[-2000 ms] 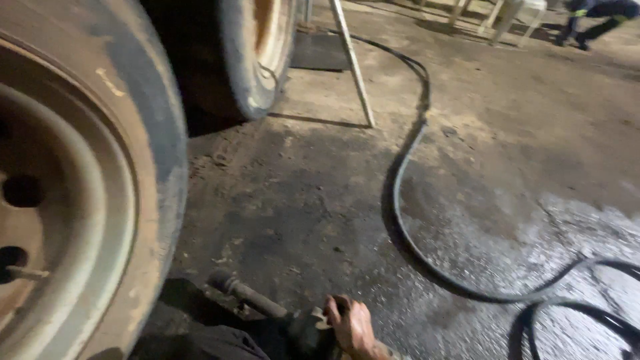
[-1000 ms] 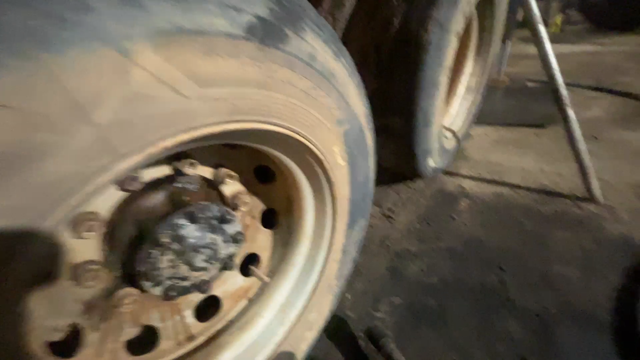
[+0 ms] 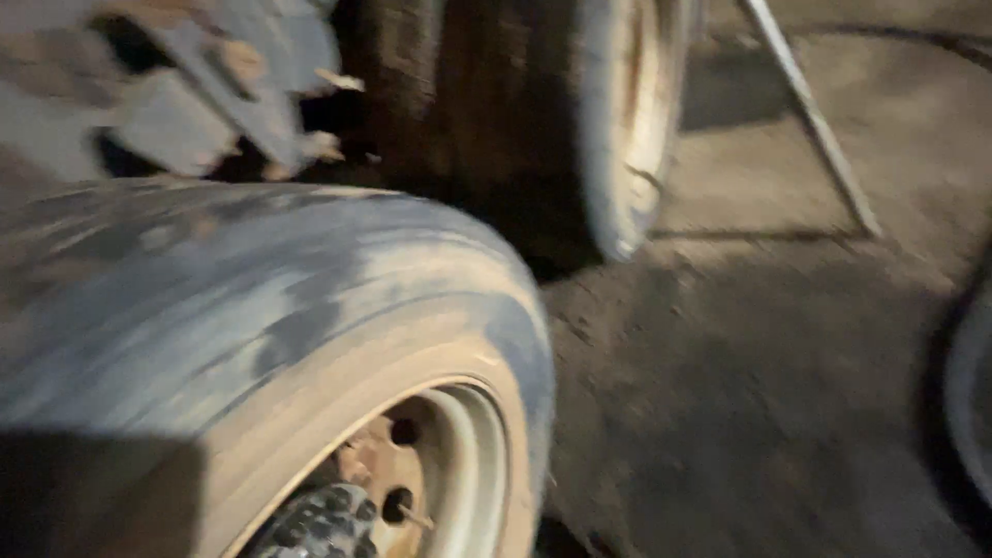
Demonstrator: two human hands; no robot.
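Observation:
Neither of my hands shows in the head view. A large, dusty truck tire (image 3: 325, 310) fills the lower left, mounted on a tan steel wheel rim (image 3: 473, 465). Inside the rim is a dark, greasy wheel hub (image 3: 322, 527), cut off by the bottom edge. Beside it the wheel disc has round holes, and a thin valve stem (image 3: 418, 518) sticks out near one of them. The view is blurred.
Another wheel (image 3: 632, 132) stands farther back. To its right a slanted metal leg (image 3: 821, 124) meets the dirty floor (image 3: 736, 372). A dark hose (image 3: 891, 31) crosses the upper right. Part of a round object (image 3: 969, 395) shows at the right edge. Dusty metal parts (image 3: 178, 116) are above the tire.
Two seconds ago a hand was at the bottom by a metal tool; it is out of view now. The view has swung, bringing the tire's tread and the parts above it into sight.

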